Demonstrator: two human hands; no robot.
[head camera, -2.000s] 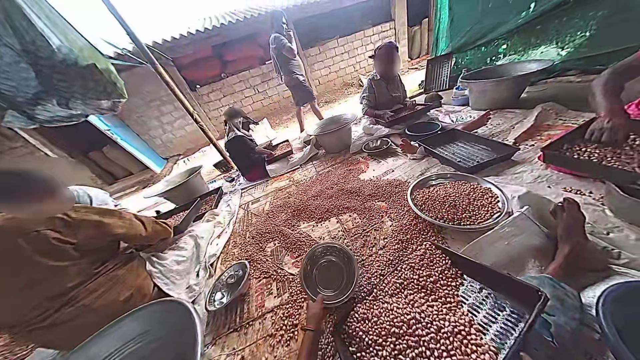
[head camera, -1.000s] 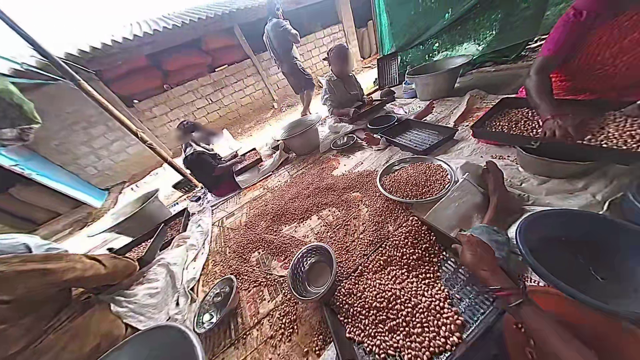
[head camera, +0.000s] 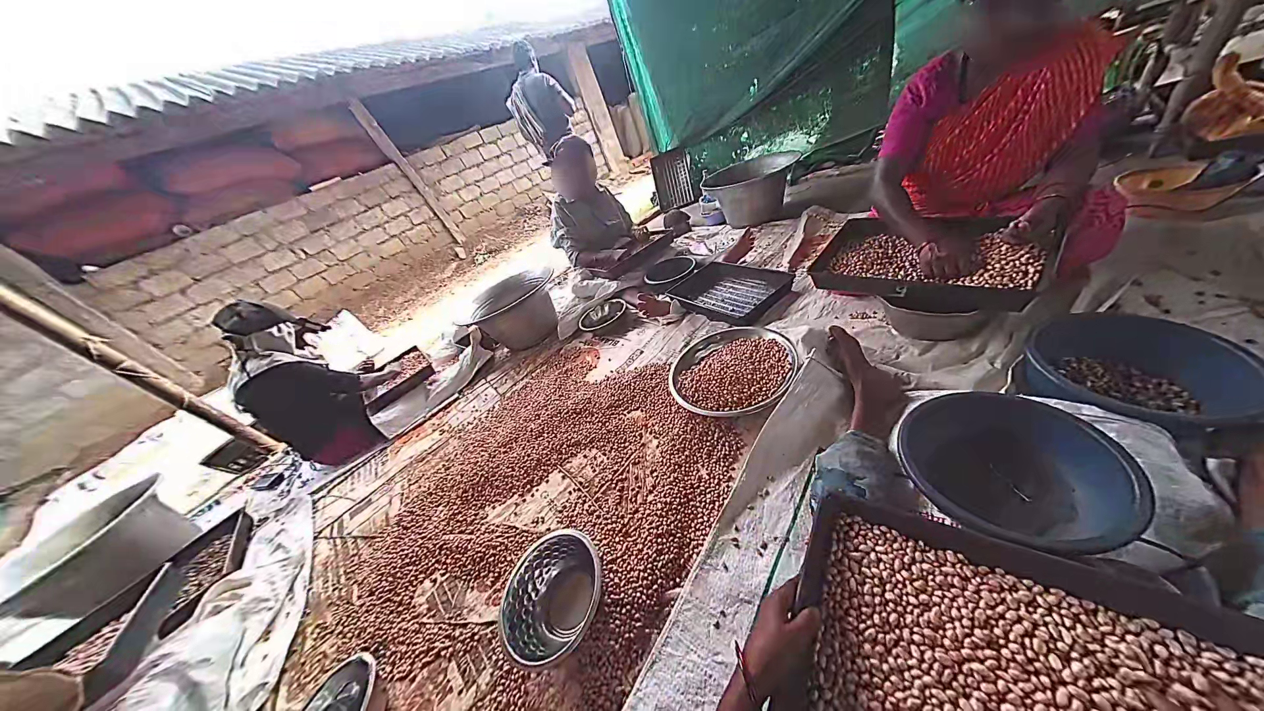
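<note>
My left hand point(head camera: 775, 637) grips the left edge of a dark rectangular tray point(head camera: 948, 553) heaped with brown nuts or seeds point(head camera: 987, 632). The tray is at the lower right, beside a dark blue basin point(head camera: 1027, 474). My right hand does not show clearly; part of an arm is at the right edge. A steel bowl point(head camera: 550, 597) lies tilted on the spread of nuts or seeds point(head camera: 553, 444), left of my left hand. A round steel dish point(head camera: 734, 370) full of them sits farther ahead.
A co-worker in red and pink point(head camera: 987, 148) has both hands in another filled tray point(head camera: 938, 286). More people sit or stand farther back. A black slotted tray point(head camera: 731, 291), a metal pot point(head camera: 518, 311) and a second blue basin point(head camera: 1145, 370) stand around the spread. A bamboo pole point(head camera: 128, 365) slants at the left.
The dark tray, earlier low at the heap's right side, is now lifted to the lower right, with my left hand on its edge. The steel bowl is let go. The view has swung right.
</note>
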